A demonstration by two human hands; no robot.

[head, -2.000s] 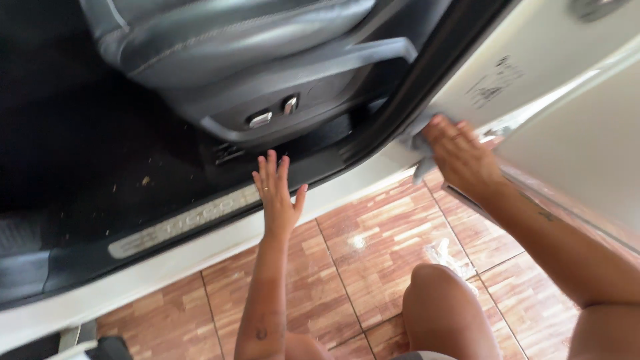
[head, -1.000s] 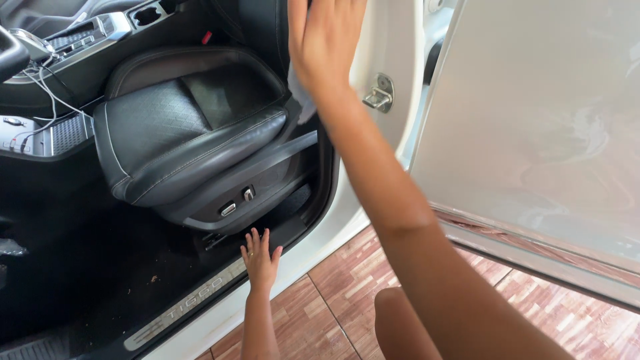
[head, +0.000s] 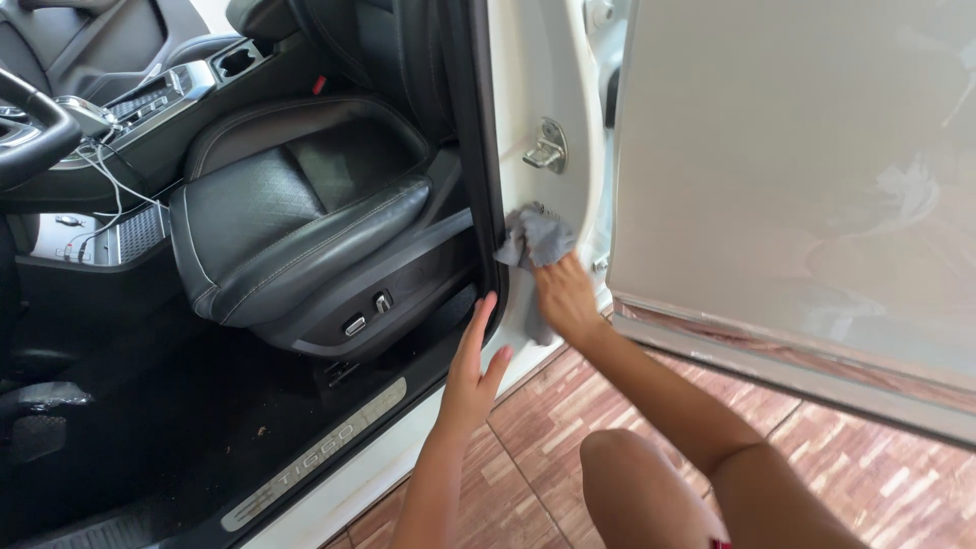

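Observation:
My right hand (head: 566, 296) holds a grey cloth (head: 543, 238) against the white door pillar (head: 526, 91) of a car, just below the metal door striker (head: 547, 149). Part of the cloth hangs down under the hand. My left hand (head: 471, 374) holds nothing; its fingers are apart and rest at the black rubber door seal (head: 482, 152), near the lower corner of the door opening. Below and left of it runs the door sill with a metal scuff plate (head: 320, 454).
A black leather seat (head: 305, 191) with side switches fills the opening. A steering wheel (head: 38, 130) and white cables (head: 114, 187) lie beyond it. An open white door (head: 778, 168) stands at the right, above the tiled floor (head: 854, 465). My bent knee (head: 637, 480) is below.
My right hand has come down the pillar with the cloth from higher up, where it was a second ago. My left hand has moved from the sill to the door seal.

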